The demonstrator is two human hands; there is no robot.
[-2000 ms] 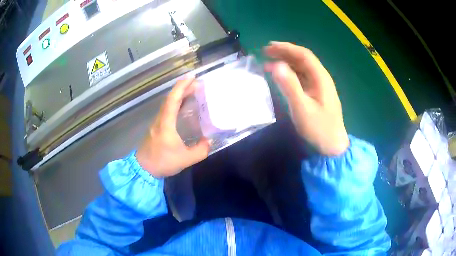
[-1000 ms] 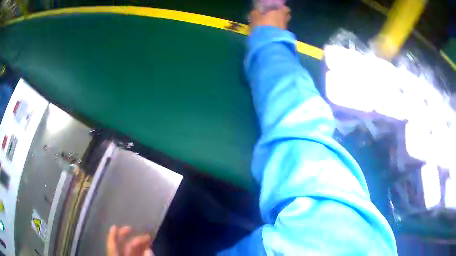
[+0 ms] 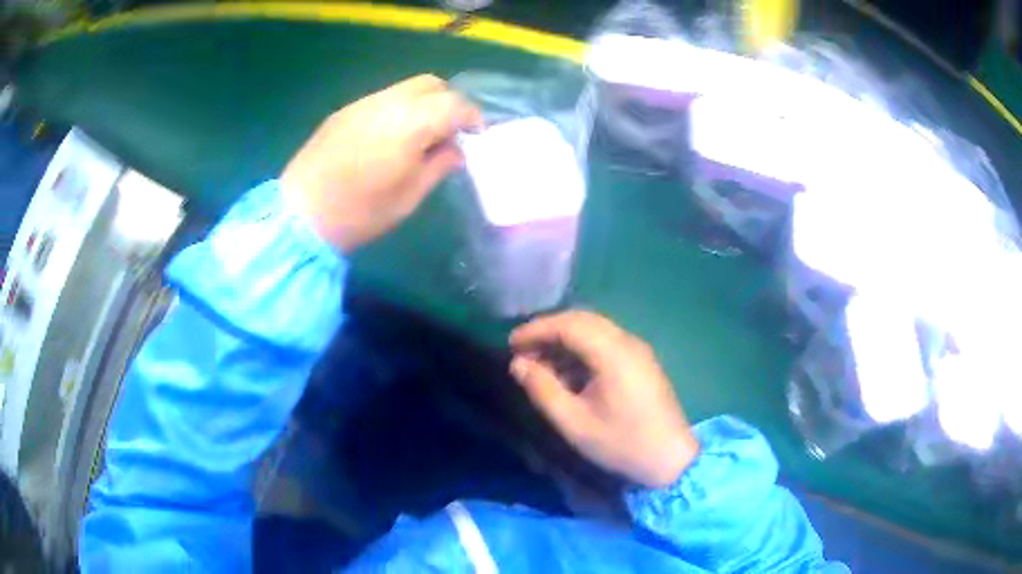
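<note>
A boxed product (image 3: 525, 174), glaring white with a lilac side, is inside a loose clear plastic bag (image 3: 521, 280) over the green belt. My left hand (image 3: 387, 157) is at the box's upper left, its fingertips gripping the bag and box edge. My right hand (image 3: 611, 392) is just below the bag's lower end, its fingers curled apart and holding nothing. Whether the box rests on the belt or hangs just above it cannot be told.
The green conveyor belt (image 3: 370, 56) has a yellow edge line (image 3: 303, 10) at the back. Bagged boxes (image 3: 835, 235) lie heaped along the right, glaring white. The heat sealer (image 3: 56, 280) is at the left edge, partly behind my left sleeve.
The view has turned from the sealer to the belt. My left hand has come over the belt and holds a bagged box. My right arm has drawn back from the far edge, its hand now empty.
</note>
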